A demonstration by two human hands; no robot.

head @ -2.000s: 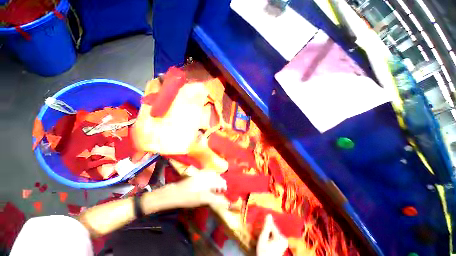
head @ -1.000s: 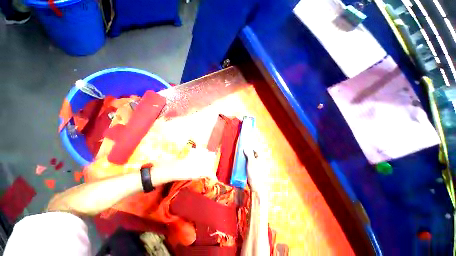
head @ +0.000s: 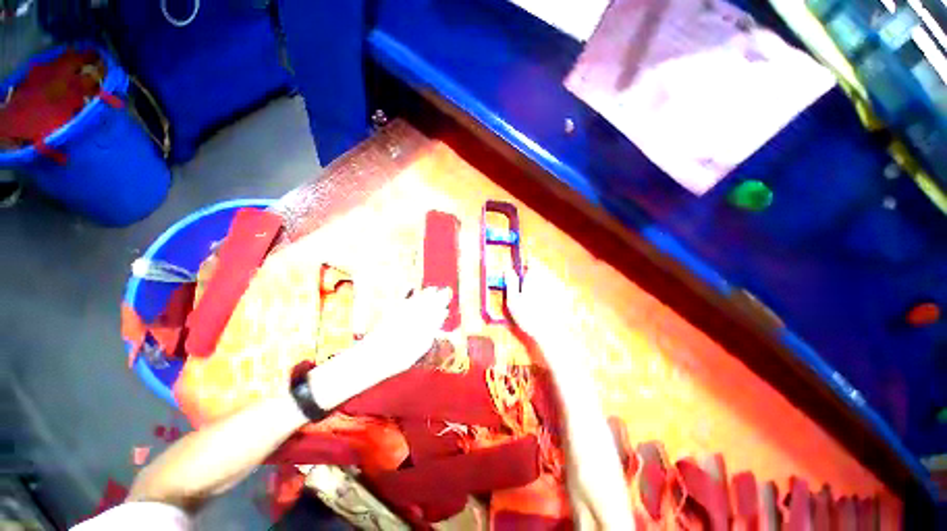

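The cutting die [head: 501, 238], an open long frame with blue cross-bars, lies on the orange-lit cutting bed [head: 665, 363]. My right hand [head: 522, 303] is at its lower right side, fingers on the frame. A long red piece [head: 441, 249] lies left of the die, apart from it. My left hand [head: 417, 324] touches its lower left edge; glare hides the finger grip. Red strips and frayed orange scraps [head: 436, 399] are heaped below the hands. A thin cut-out outline [head: 334, 306] shows left of my left hand.
A blue tub [head: 156, 244] with scraps stands at the bed's left, a red strip [head: 231, 280] at its rim. Another scrap bin [head: 104, 171] stands behind. Red pieces [head: 727, 493] line the lower right. The blue press beam [head: 665, 223] carries green [head: 752, 194] and red [head: 923, 313] buttons.
The die, tilted on its side in my right hand a second ago, now lies flat. The red piece beside it now shows its broad face, apart from the die. The view has shifted.
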